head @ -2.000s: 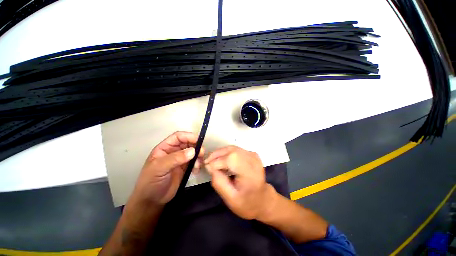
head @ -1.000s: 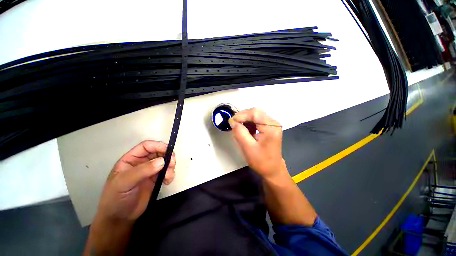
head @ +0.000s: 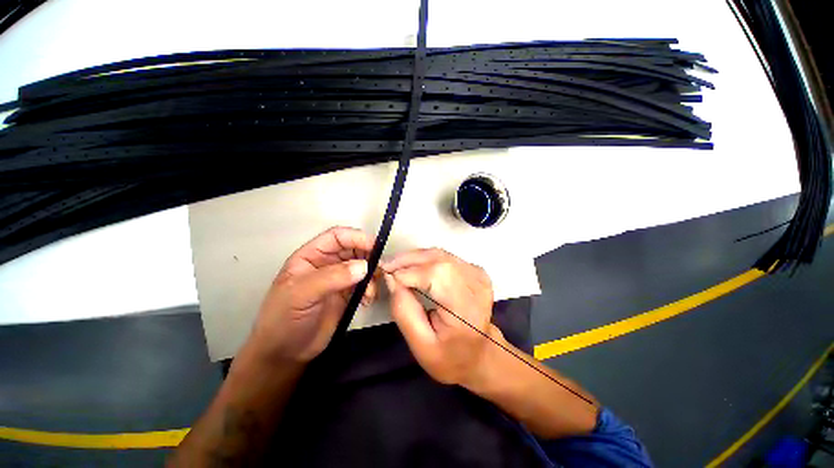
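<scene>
A long narrow black strap (head: 399, 187) stands across the strap pile and runs down through my left hand (head: 315, 288), which grips it between thumb and fingers. Its lower end is lost against the dark cloth. My right hand (head: 443, 315) holds a very thin dark applicator (head: 512, 352), whose tail points back over my wrist. The right fingertips are close beside the strap at the left thumb; the applicator's tip is too small to make out. An open paint pot (head: 482, 200) with dark shiny liquid is on the beige board (head: 247, 274), beyond my right hand.
A wide pile of black punched straps (head: 274, 105) lies across the white table (head: 585, 187) beyond my hands. A hanging strap bundle (head: 809, 206) drapes over the table edge at the upper right. Dark cloth (head: 393, 402) is below my hands. The grey floor (head: 640, 366) has yellow lines.
My right hand has moved from the paint pot back left to the strap beside my left hand. My left hand still grips the strap. The camera view has shifted.
</scene>
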